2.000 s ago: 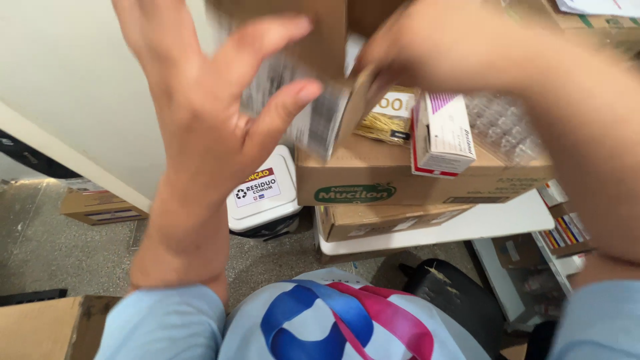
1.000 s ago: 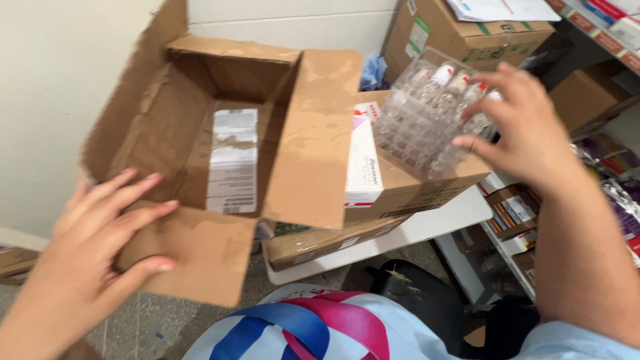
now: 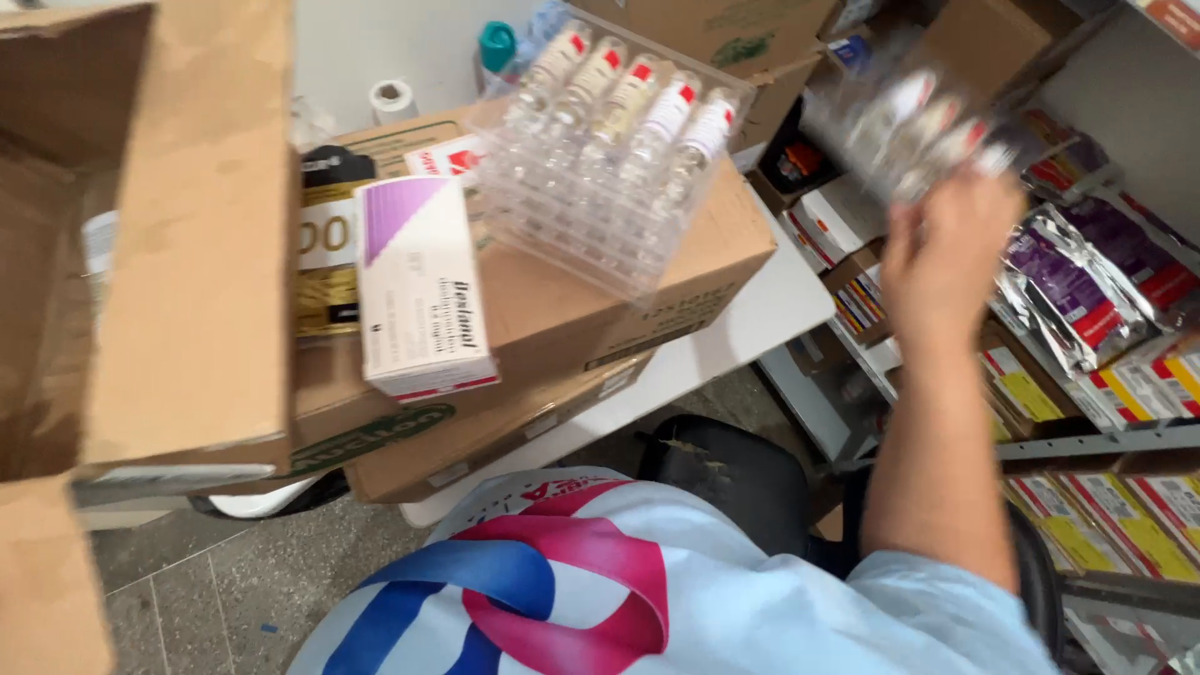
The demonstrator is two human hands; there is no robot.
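My right hand (image 3: 961, 234) is stretched out at the upper right, blurred, gripping a clear plastic tray of labelled glass vials (image 3: 909, 131). A similar clear tray of vials (image 3: 609, 141) rests on a closed cardboard box (image 3: 562, 309). Left of that tray lie a white and purple medicine carton (image 3: 422, 281) and a black and gold packet (image 3: 328, 244). At the left stands an open cardboard box (image 3: 197, 234), its flap overlapping the packet's side. A printed label shows partly inside it. My left hand is out of view.
Metal shelves at the right hold silver and purple pouches (image 3: 1078, 291) and rows of cartons (image 3: 1087, 525). A white table (image 3: 750, 328) lies beneath the boxes, with a black chair (image 3: 731, 469) in front. A paper roll (image 3: 392, 98) and a teal cap (image 3: 497, 45) are behind.
My right hand has moved right towards the shelves, with a tray of vials in it. My left hand, on the open box a second ago, has left the view. The view has swung right.
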